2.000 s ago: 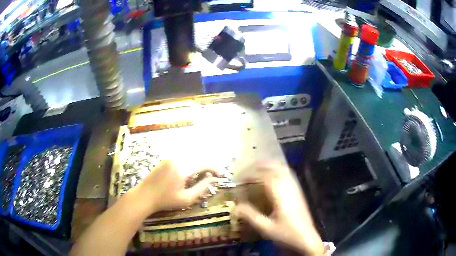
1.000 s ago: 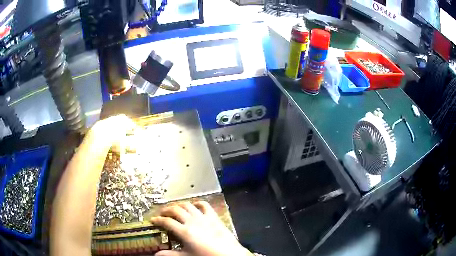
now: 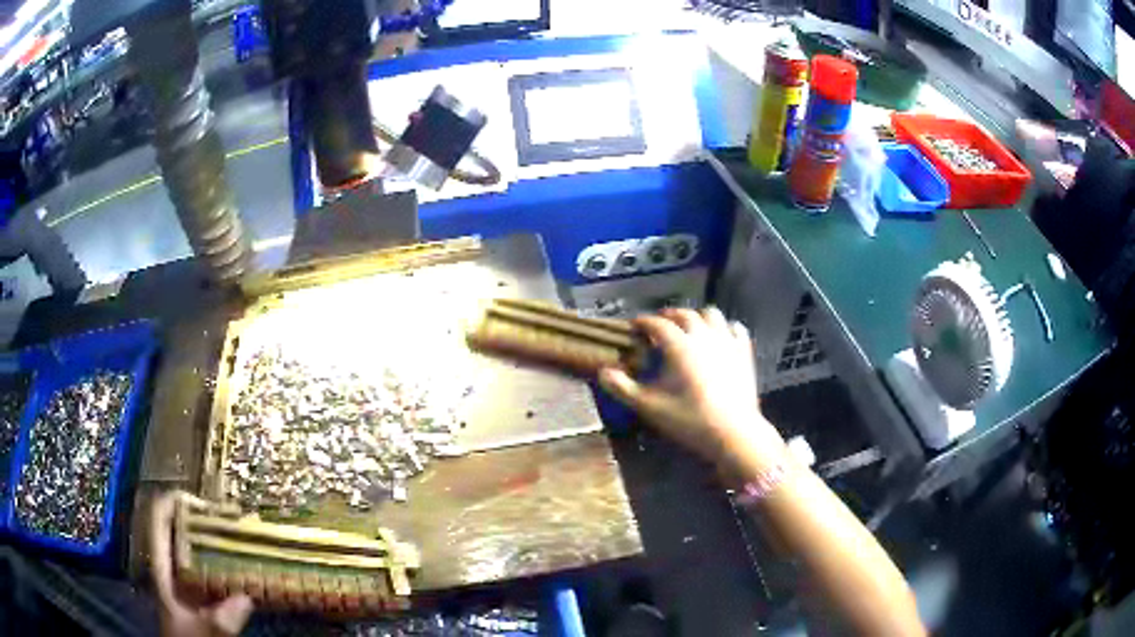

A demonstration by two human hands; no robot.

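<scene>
My right hand (image 3: 682, 373) grips the right end of a brass-coloured slotted fixture (image 3: 554, 336), held up over the right part of the metal plate (image 3: 498, 417). My left hand (image 3: 187, 597) grips the left end of a second fixture (image 3: 293, 560) at the plate's near left edge. This one has a row of reddish-brown blocks along its front and a narrow green line behind them. Small silvery metal parts (image 3: 317, 423) lie heaped loose on the plate between the two fixtures. The left hand is partly cut off and hidden by the fixture.
A brass-coloured rail (image 3: 224, 386) edges the plate at left. Blue bins of parts (image 3: 75, 442) stand at left. A laser head (image 3: 336, 125) and grey hose (image 3: 199, 187) hang behind. The right bench holds a white fan (image 3: 961, 334), spray cans (image 3: 822, 137) and a red bin (image 3: 965, 162).
My right hand has risen from the near fixture and now holds a fixture over the plate. My left hand has come back from the plate's far end to the near fixture's left end.
</scene>
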